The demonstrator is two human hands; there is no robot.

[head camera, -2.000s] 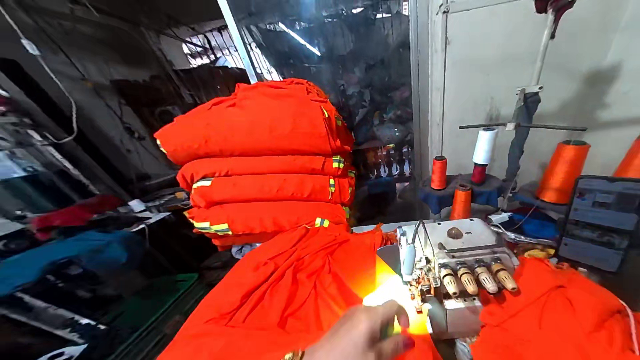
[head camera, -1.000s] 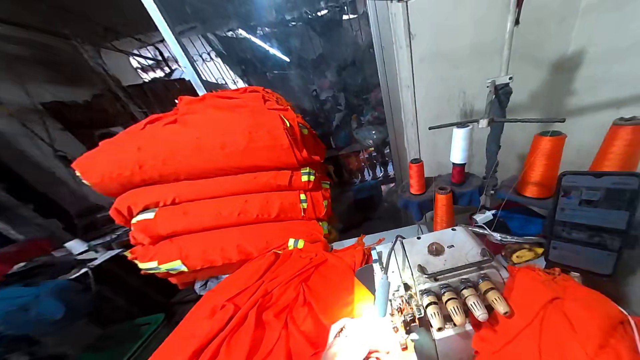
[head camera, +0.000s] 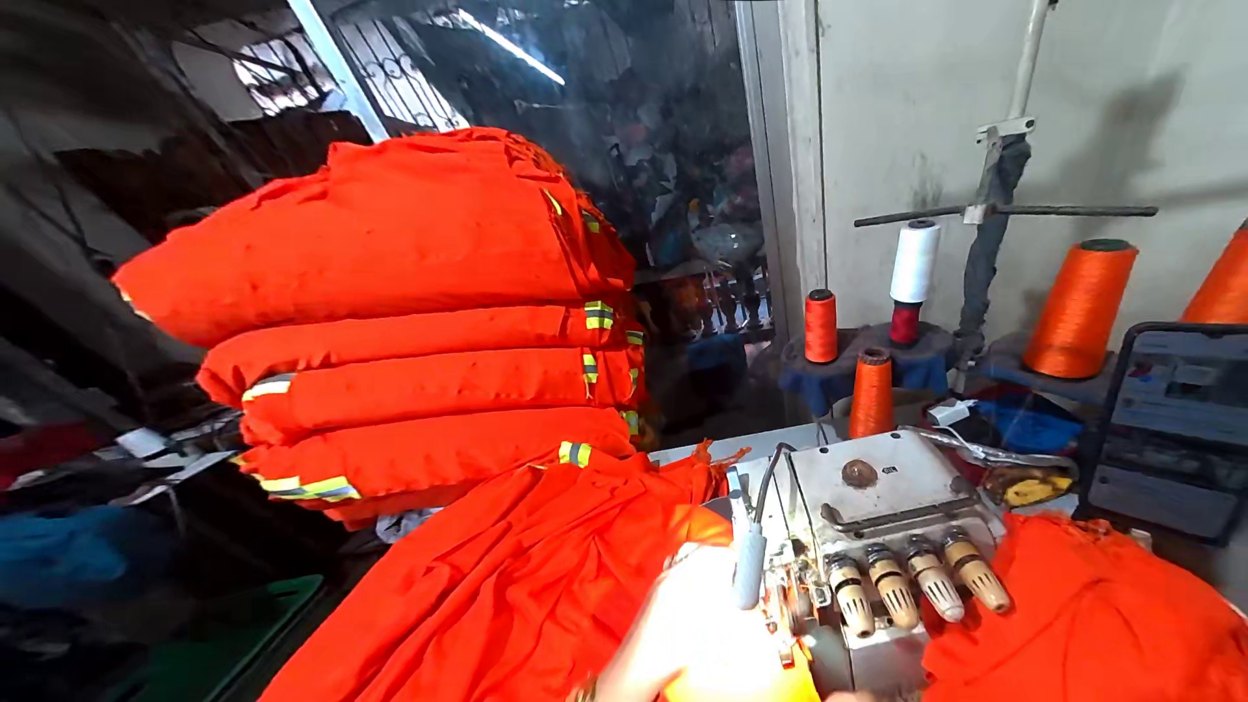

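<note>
My left hand (head camera: 673, 614), washed out by bright light and with a band at the wrist, lies on orange fabric (head camera: 507, 575) left of the needle area of an overlock sewing machine (head camera: 887, 487). Its fingers are lost in glare, so its grip does not show. At the bottom edge, below the machine, a sliver of skin appears to be my right hand (head camera: 853, 696); the rest is out of frame. Several tension knobs (head camera: 892, 585) line the machine's front. More orange cloth (head camera: 1082, 614) is bunched at its right.
Behind the fabric on the left rises a tall stack of folded orange garments (head camera: 390, 244) with reflective strips. Orange thread cones (head camera: 1077, 307), a white thread spool (head camera: 915, 261) and a thread stand (head camera: 985, 210) are behind the machine. A phone (head camera: 1175, 429) stands at right, a green crate (head camera: 244, 624) low at left.
The left hand, clearly seen at the machine two seconds ago, is now overexposed, its fingers lost in glare. The view has shifted slightly.
</note>
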